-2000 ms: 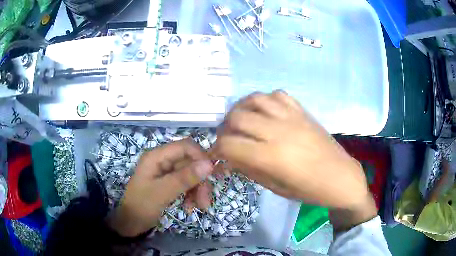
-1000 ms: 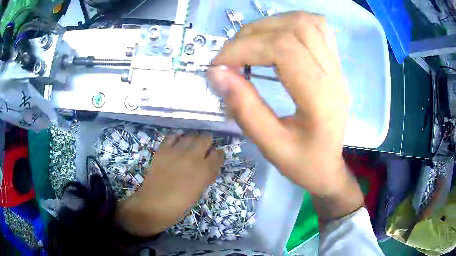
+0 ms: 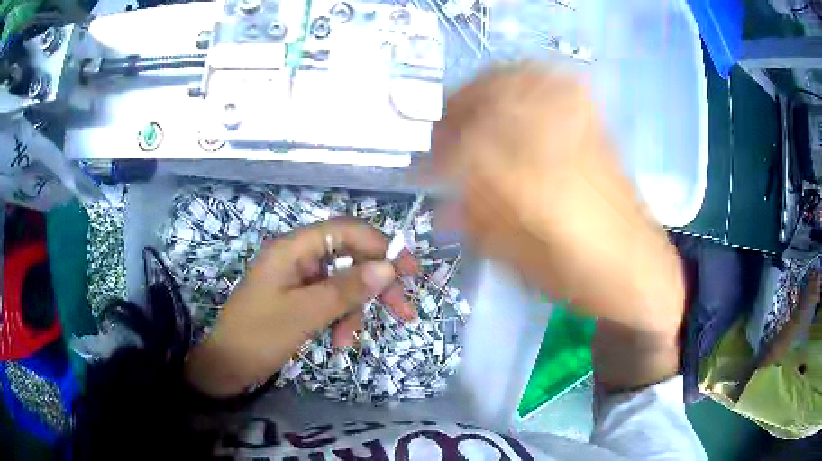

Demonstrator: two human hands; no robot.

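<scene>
My left hand [image 3: 302,293] is over the work bin [image 3: 491,333], its thumb and forefinger closed on a white-bodied pin part [image 3: 397,245] whose thin leg points up and right. Another small white piece [image 3: 340,263] shows in the curl of its fingers. My right hand [image 3: 541,171] is blurred, to the right of that part, near the right end of the machine's slide base plate [image 3: 333,135]; its fingertips are too blurred to tell if they hold anything. Heaped pin parts [image 3: 388,365] fill the bin below. The fixture [image 3: 252,81] holds the lower end of the green-marked feed track [image 3: 297,27].
The collecting tray [image 3: 671,171] with several parts lies behind my right hand. The push rod [image 3: 149,65] is at the machine's left. A green crate [image 3: 563,360] is right of the bin, a red stool [image 3: 31,297] at far left, small loose parts [image 3: 105,252] left of the bin.
My right hand has moved from the fixture's right side down and right, beside the bin. My left hand has risen from the heap with a part between its fingertips. The view has shifted downward.
</scene>
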